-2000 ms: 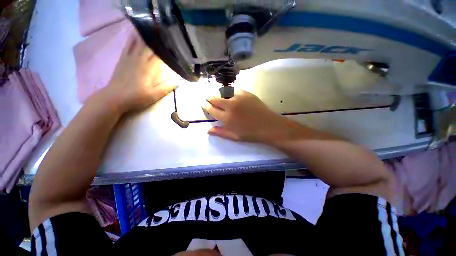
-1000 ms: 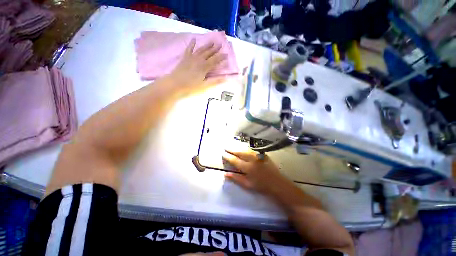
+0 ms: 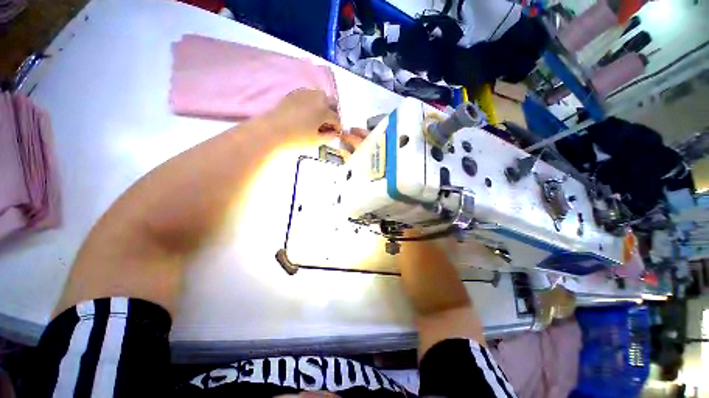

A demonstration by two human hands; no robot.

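Note:
The flat block of pale-pink cut pieces [image 3: 233,78] lies on the white table behind and left of the sewing machine head [image 3: 412,155]. My left hand [image 3: 311,113] is at the block's right end with its fingers curled; whether a piece is between them is hidden. My right forearm passes under the machine head. The fingertips of my right hand [image 3: 354,138] show behind the head's left end, close to my left fingers; the rest of that hand is hidden. The needle area [image 3: 389,228] is brightly lit, with no pink piece visible there.
A folded pink stack [image 3: 27,167] lies at the left table edge [image 3: 233,342]. Blue bins [image 3: 299,31] with dark and white cloth stand behind the table. A blue basket [image 3: 614,350] and hanging pink cloth [image 3: 544,357] are at lower right.
The view has turned and shifted. My right hand has moved from beside the needle to behind the machine head. My left hand, earlier spread flat on the pink block, is now curled at its right end.

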